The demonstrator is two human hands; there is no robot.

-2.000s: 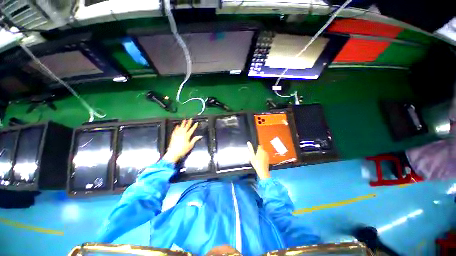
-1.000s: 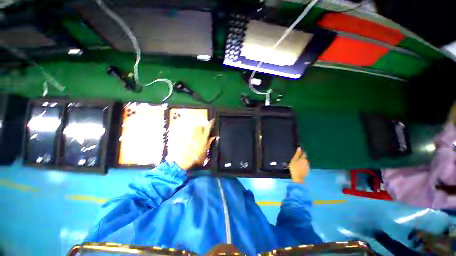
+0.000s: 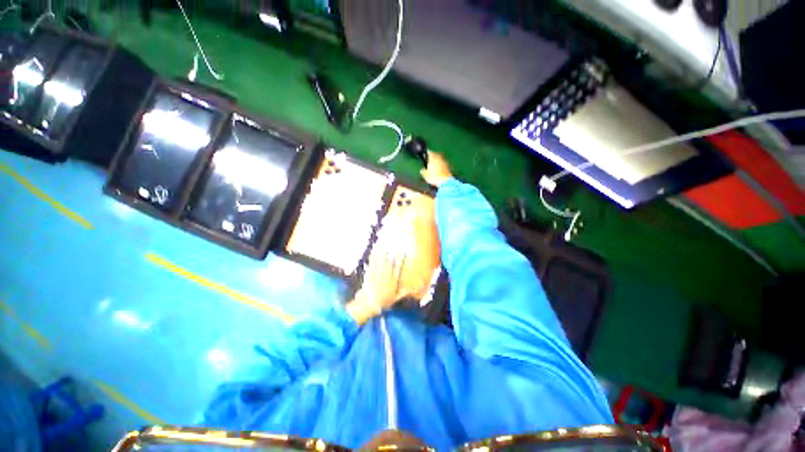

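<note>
Two orange-backed tablets lie face down side by side in a tray, glaring pale: the left tablet [image 3: 338, 214] with its camera cluster at the top, and the right tablet [image 3: 411, 212]. My left hand [image 3: 388, 275] lies blurred over the lower part of the right tablet and hides it. My right hand [image 3: 436, 169] reaches behind the tray to a small black rounded device [image 3: 416, 147], probably a handheld scanner. Its fingertips are at the device; whether they close on it is unclear. My right sleeve covers part of the trays.
Left are black-faced tablets [image 3: 243, 177] in a two-slot tray [image 3: 185, 221]. Right, partly hidden, is a tray with dark slabs [image 3: 572, 300]. A white cable [image 3: 388, 66] hangs behind, near another black device [image 3: 328, 101]. A monitor [image 3: 609, 132] stands beyond; a person's sleeve [image 3: 750, 428] shows lower right.
The view has turned and tilted. My right hand has left the edge of the right tray and moved to the black device behind the trays. My left hand is still over the right orange tablet.
</note>
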